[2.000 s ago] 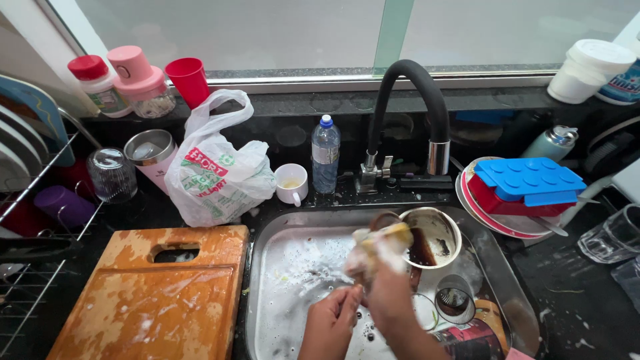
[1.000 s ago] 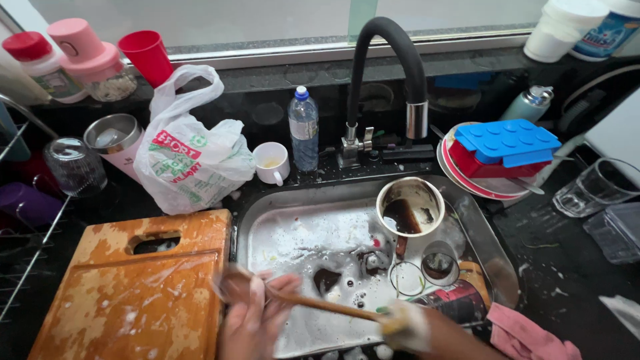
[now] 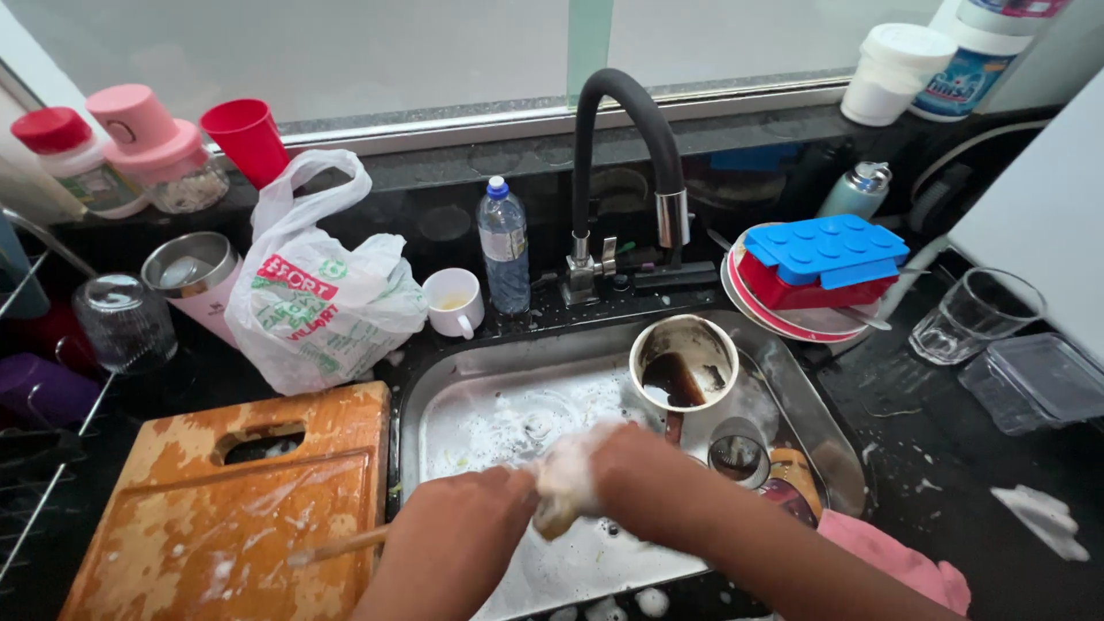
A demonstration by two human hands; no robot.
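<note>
Over the steel sink (image 3: 466,388), my left hand (image 3: 470,526) grips a wooden utensil, whose thin handle (image 3: 341,547) sticks out to the left over the wooden cutting board (image 3: 250,509). Against the utensil's other end, my right hand (image 3: 608,466), blurred and covered in suds, presses a soapy yellowish sponge (image 3: 556,516). The utensil's far end is hidden by the hand and sponge. Behind my right forearm, a white pot with dark brown liquid (image 3: 684,362) stands in the sink beside a drinking glass (image 3: 738,457).
A black faucet (image 3: 625,103) arches behind the sink. A plastic bag (image 3: 319,293), white mug (image 3: 454,302) and water bottle (image 3: 505,250) stand at the back left. Stacked plates (image 3: 737,289) hold a red container with a blue lid (image 3: 824,250). A pink cloth (image 3: 897,561) lies at the sink's front right.
The sponge hand was apart from my left hand one second ago; now the two hands are together over the sink. The utensil's handle now points left over the board.
</note>
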